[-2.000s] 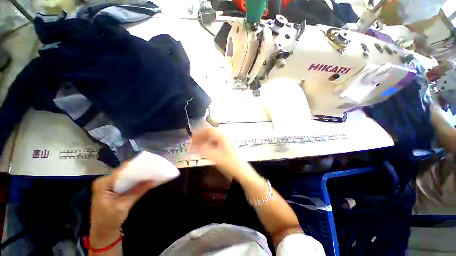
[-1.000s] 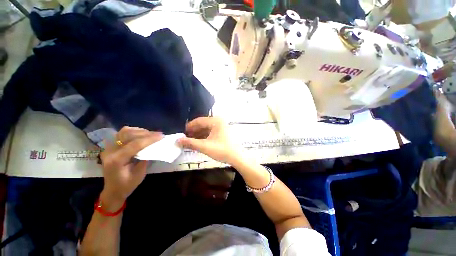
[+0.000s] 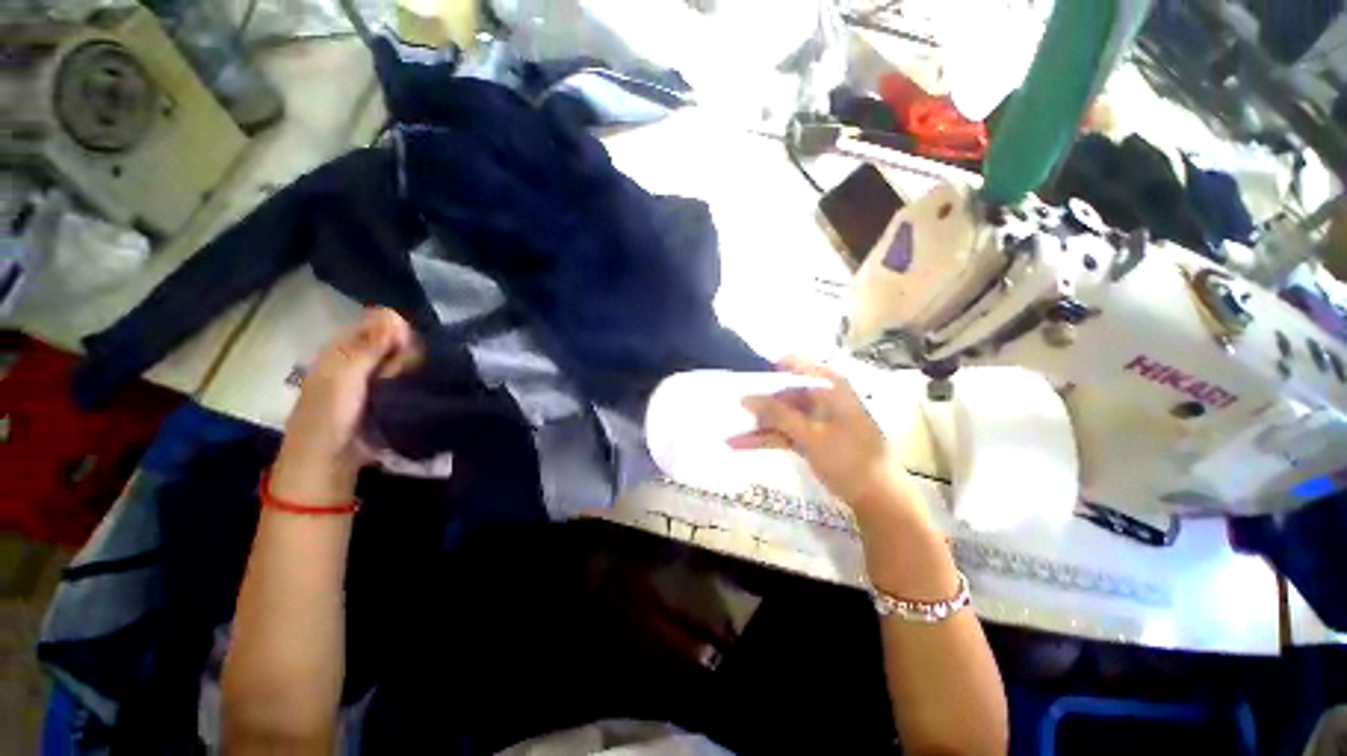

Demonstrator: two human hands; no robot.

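Observation:
The white piece [image 3: 694, 428] is palm-sized with a rounded left end. My right hand [image 3: 821, 431] holds it by its right end, over the table's front part, left of the needle area. My left hand [image 3: 355, 372] is at the left with its fingers closed on an edge of the navy garment [image 3: 576, 251]. The garment lies in a heap on the table, with one sleeve stretched to the left and grey panels [image 3: 569, 443] showing near the table's front edge. The exact edge under my left fingertips is blurred.
The white sewing machine [image 3: 1123, 355] stands at the right, with a green tube [image 3: 1061, 104] above its head. A white pad [image 3: 1015, 451] lies under its arm. Another machine [image 3: 118, 118] is at the upper left. A red basket [image 3: 52, 443] is at the far left, and a blue rim [image 3: 1145, 712] at the lower right.
The view has swung left. My left hand has let go of the white piece, moved left and taken hold of the garment. The garment's grey-panelled part now hangs over the front edge. My right hand keeps the white piece.

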